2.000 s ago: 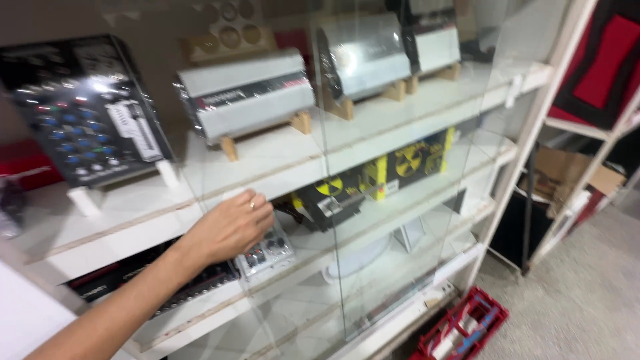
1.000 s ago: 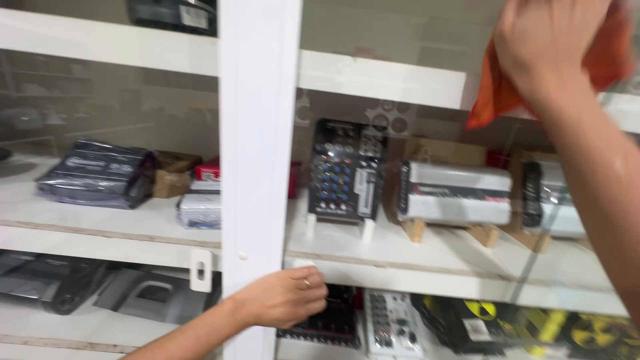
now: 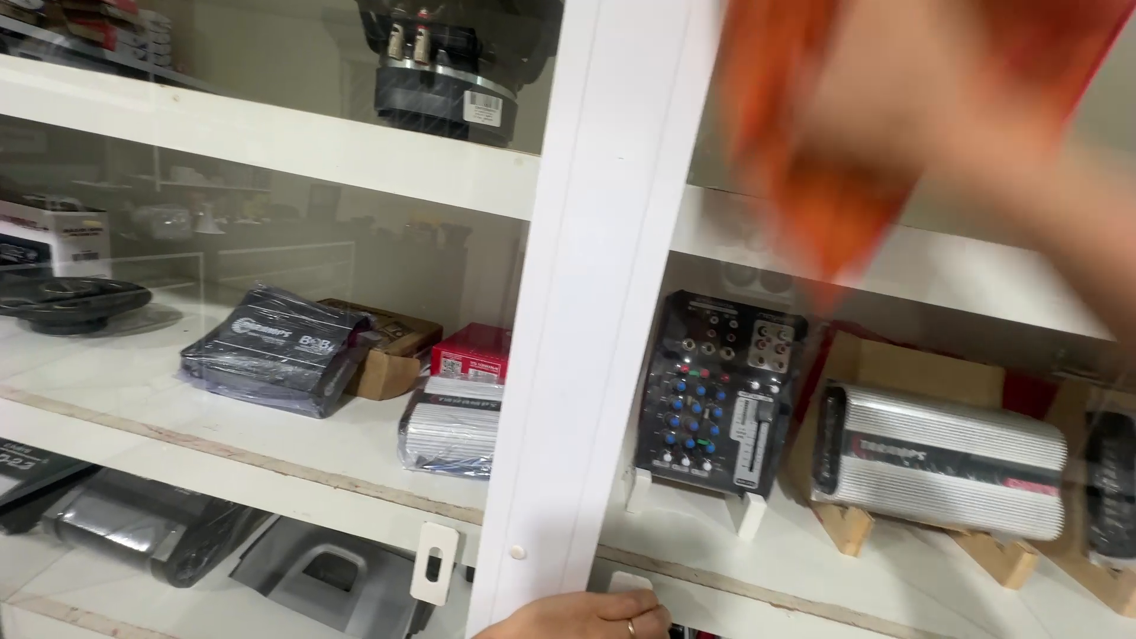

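Note:
My right hand (image 3: 896, 98), blurred by motion, holds an orange cloth (image 3: 830, 222) against or close to the glass at the upper right. The cloth hangs down in a point above an audio mixer (image 3: 719, 390). My left hand (image 3: 590, 617), with a ring on one finger, is at the bottom edge, its curled fingers beside the white upright (image 3: 595, 293) and a pale handle plate (image 3: 630, 583). Whether it grips anything is not visible. Behind the glass, a silver Taramps amplifier (image 3: 950, 461) rests on wooden stands.
Left of the upright, a second handle plate (image 3: 435, 564) sits on the glass. Shelves there hold a plastic-wrapped black amplifier (image 3: 275, 351), a red box (image 3: 470, 352), an oval speaker (image 3: 75, 297) and a large speaker (image 3: 444, 98). A white shelf edge (image 3: 373, 173) runs across.
The orange cloth shows in my right hand one second ago and now, but not in the oldest frame. The view has swung left and come closer to the white upright.

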